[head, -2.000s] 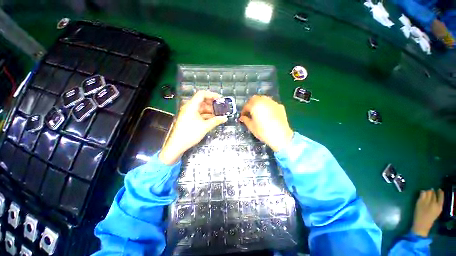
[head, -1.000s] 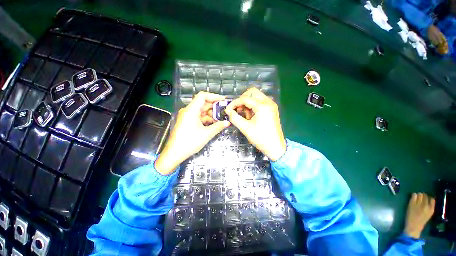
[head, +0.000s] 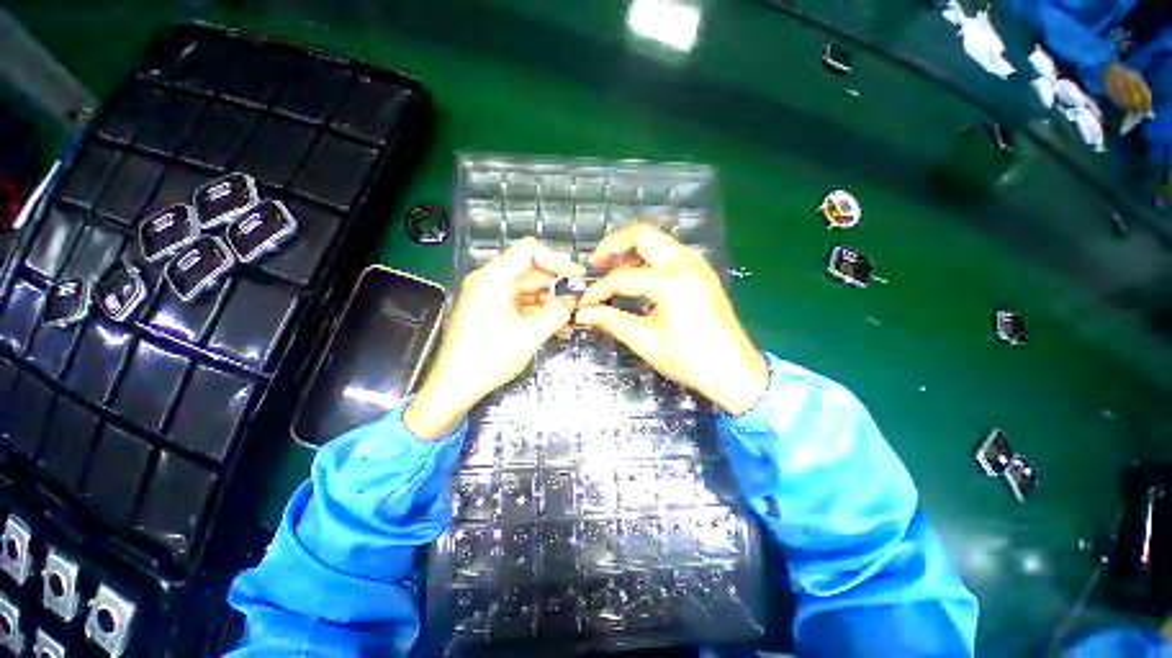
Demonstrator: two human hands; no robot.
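Observation:
A small dark watch housing with a silver rim (head: 569, 288) is held above the clear blister tray (head: 585, 514). My left hand (head: 504, 315) grips it from the left. My right hand (head: 666, 302) is at its right side with the fingertips pinched against it. The fingers cover most of the housing, and I cannot tell whether a small part is between the right fingertips. The clear tray shows strong glare in its middle.
A black blister tray (head: 167, 399) at left holds several silver-rimmed housings (head: 197, 265). A smartphone (head: 373, 354) and a black ring (head: 427, 225) lie between trays. Silver square parts (head: 61, 582) are lower left. A round part (head: 841, 208) and dark units (head: 850, 266) lie right. Another person's hand (head: 1128, 90) is upper right.
My right hand was apart from the housing, then came in against it. The housing is now tilted and more hidden. Loose units at right have shifted rightward in view. The lower-right person's hand has left view.

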